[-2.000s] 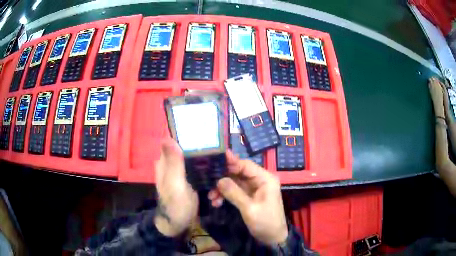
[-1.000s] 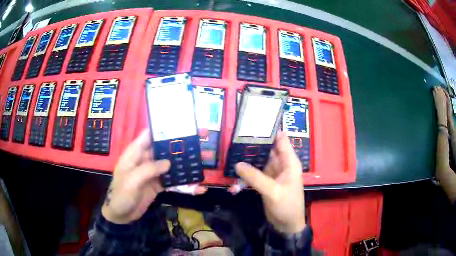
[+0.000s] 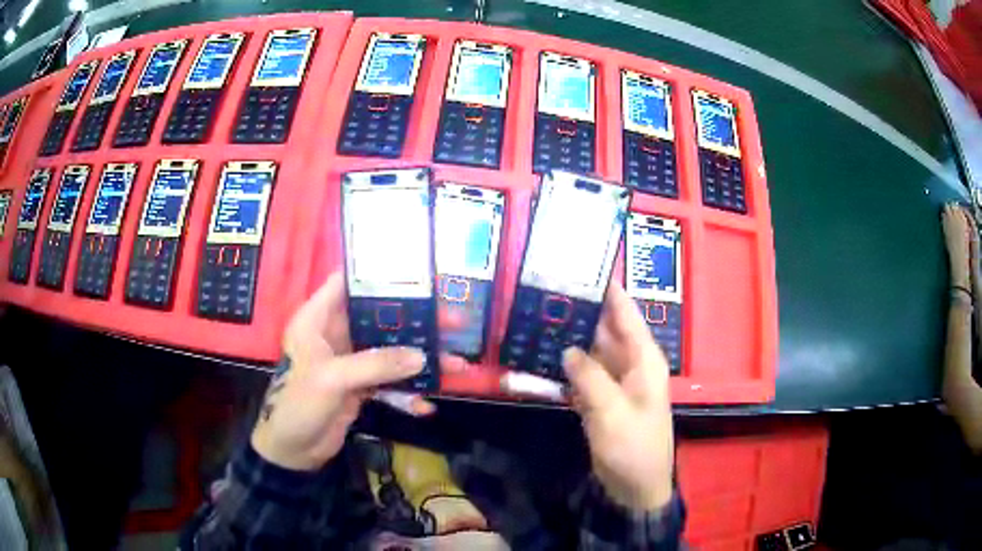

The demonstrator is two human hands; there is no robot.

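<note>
My left hand (image 3: 323, 377) holds a black keypad phone (image 3: 390, 253) upright, its screen plain white, thumb on the lower keys. My right hand (image 3: 625, 387) holds a second phone (image 3: 571, 248), tilted a little to the right, also with a white screen, thumb low on its keypad. Both are above the front row of a red tray (image 3: 719, 390). Between them a phone (image 3: 470, 242) lies in the tray with its screen lit. Another tray phone (image 3: 655, 258) is partly hidden behind my right hand.
The tray's back row holds several lit phones (image 3: 565, 97). The front right pocket (image 3: 724, 307) is empty. A neighbouring red tray (image 3: 296, 183) at left is filled with phones. Green bench (image 3: 840, 269) lies at right, with another person's arm (image 3: 958, 312). A red tray (image 3: 754, 484) shows below the bench edge.
Two seconds ago both hands were at one phone and the other leaned on the tray; now each hand holds one. Since one second ago, the left phone has turned more upright and the left thumb moved right.
</note>
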